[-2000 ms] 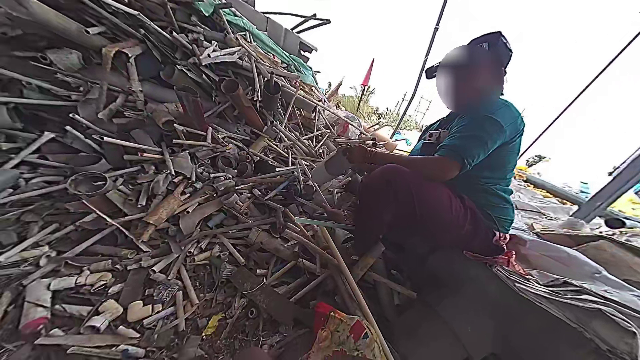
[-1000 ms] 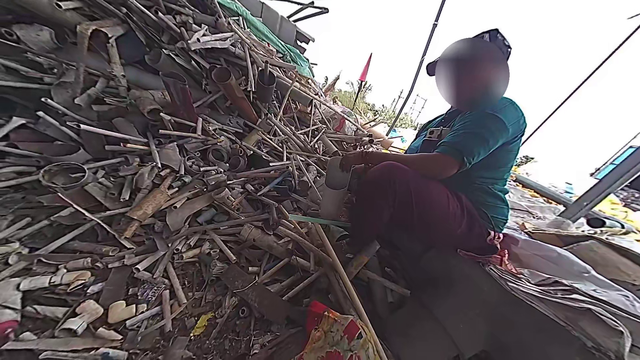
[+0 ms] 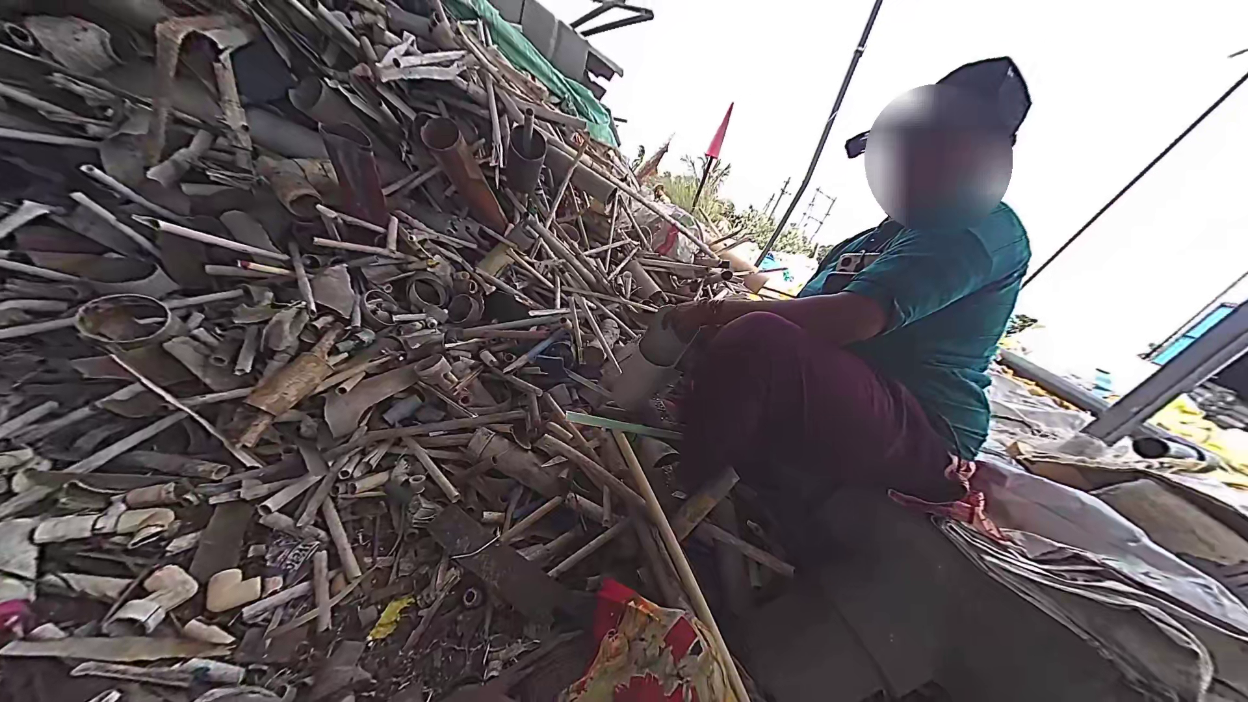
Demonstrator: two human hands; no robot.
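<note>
Neither of my hands shows in the head view. A large heap of scrap plastic pipes and broken tubes fills the left and middle. In it lie a brown pipe [image 3: 463, 171], a wide pipe ring [image 3: 125, 320] and pale elbow fittings [image 3: 161, 593]. On the right sits a co-worker [image 3: 838, 380] in a teal shirt, dark trousers and a cap, one arm stretched towards the heap. A pale, blurred pipe piece [image 3: 643, 366] is at that person's hand. A long thin pole [image 3: 673, 546] slopes down the front of the heap.
A red and yellow printed sack [image 3: 639, 648] lies at the bottom middle. Folded sacks and sheets [image 3: 1102, 595] are spread at the lower right. Behind them stands a slanted metal beam [image 3: 1170, 375]. A green sheet [image 3: 536, 63] covers the heap's top; a red flag [image 3: 720, 132] rises behind.
The pale pipe piece at the co-worker's hand has shifted and changed its tilt. The co-worker stays seated in the same place.
</note>
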